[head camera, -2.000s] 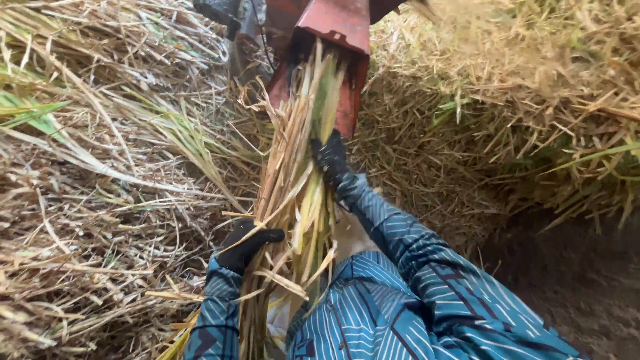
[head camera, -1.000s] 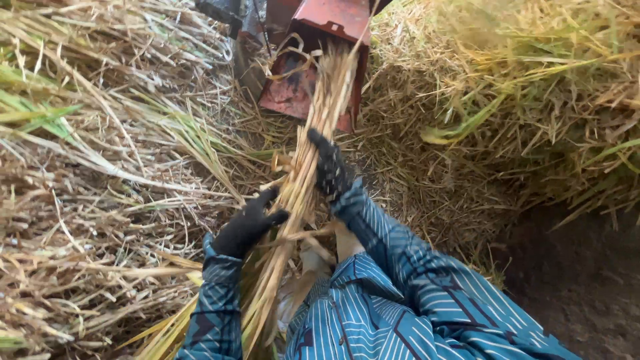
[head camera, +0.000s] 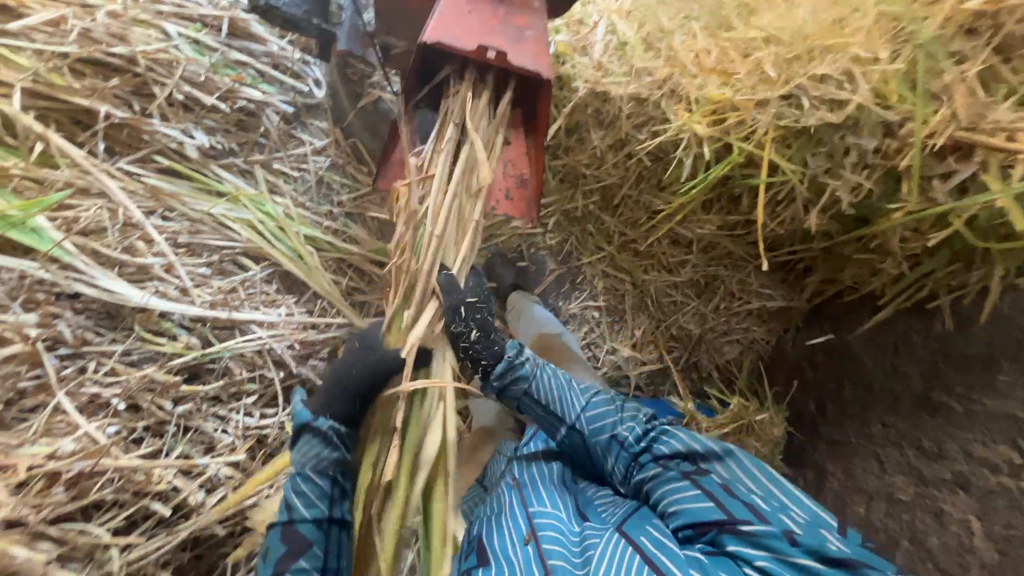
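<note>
A long bundle of dry stalks (head camera: 440, 208) runs from below my arms up into the mouth of a red metal feed chute (head camera: 516, 164). My left hand (head camera: 360, 372), in a black glove, grips the bundle from its left side, with the fingers partly hidden by stalks. On the right side of the bundle lies my right hand (head camera: 472, 320), black-gloved and flecked with chaff, its fingers extended along the stalks; whether it grips them I cannot tell. The upper ends of the stalks are hidden inside the chute.
Loose dry stalks (head camera: 120, 360) cover the ground at the left. A heap of chopped plant matter (head camera: 784, 120) rises at the right, above bare dark soil (head camera: 920, 424). Dark machine parts (head camera: 300, 16) stand beside the chute, and my legs are below it.
The bundle's upper end, in front of the chute a second ago, is now inside its mouth. My right hand, wrapped on the bundle earlier, now has its fingers straighter.
</note>
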